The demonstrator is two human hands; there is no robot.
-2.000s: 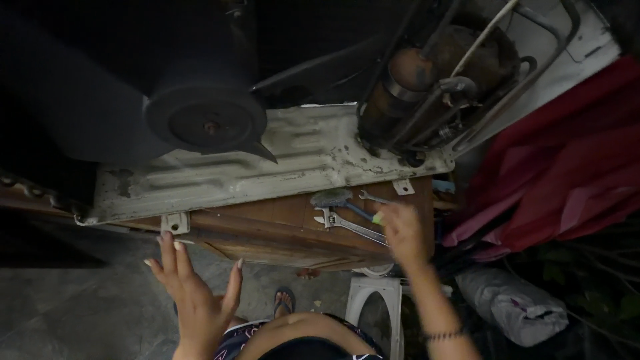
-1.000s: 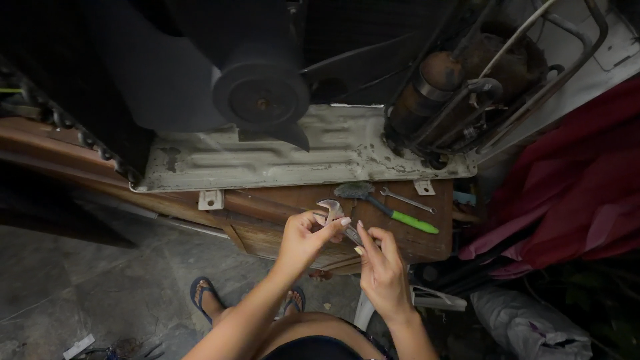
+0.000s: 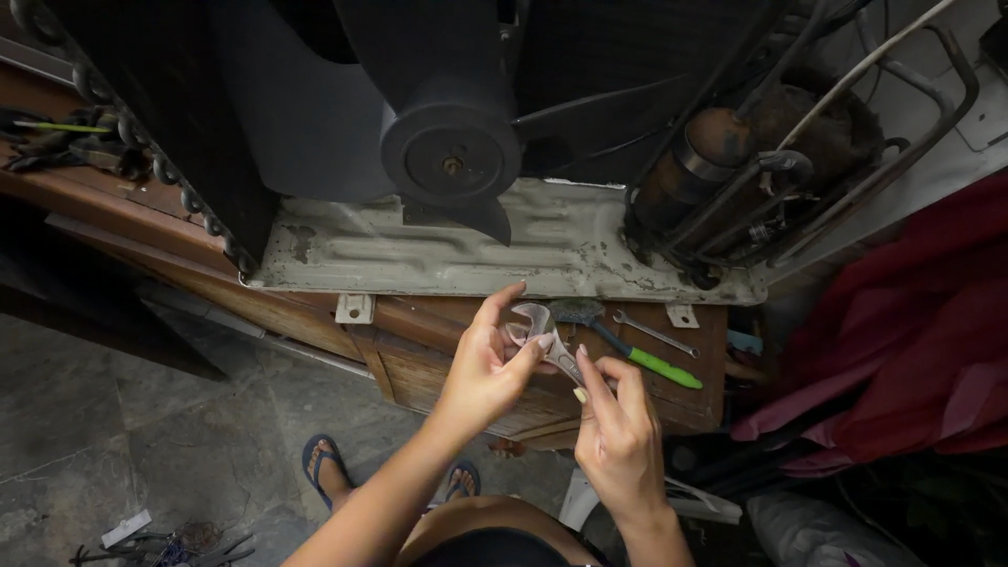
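Observation:
An adjustable wrench (image 3: 561, 356) is held in both hands, its jaws pointing up and left. My left hand (image 3: 492, 358) has its thumb and fingers at the wrench head, by the adjusting part. Around the handle close the fingers of my right hand (image 3: 618, 409). Behind them on the wooden cabinet lie a brush with a green handle (image 3: 665, 368) and a small combination wrench (image 3: 657, 334). Beyond stands an opened air-conditioner outdoor unit, with a dark fan (image 3: 450, 153), a ribbed metal base pan (image 3: 441, 264) and a rusty compressor (image 3: 823, 130).
Mounting feet (image 3: 355, 309) stick out from the pan over the wooden cabinet (image 3: 441, 378). Gloves (image 3: 102, 150) lie at the far left. Red cloth (image 3: 906, 339) hangs at the right. Assorted tools (image 3: 197, 547) are on the tiled floor, near my feet in flip-flops.
The adjustable wrench lay on the cabinet two seconds ago; it was taken up and is now in both hands. My hands, apart before, have come together. The view has shifted.

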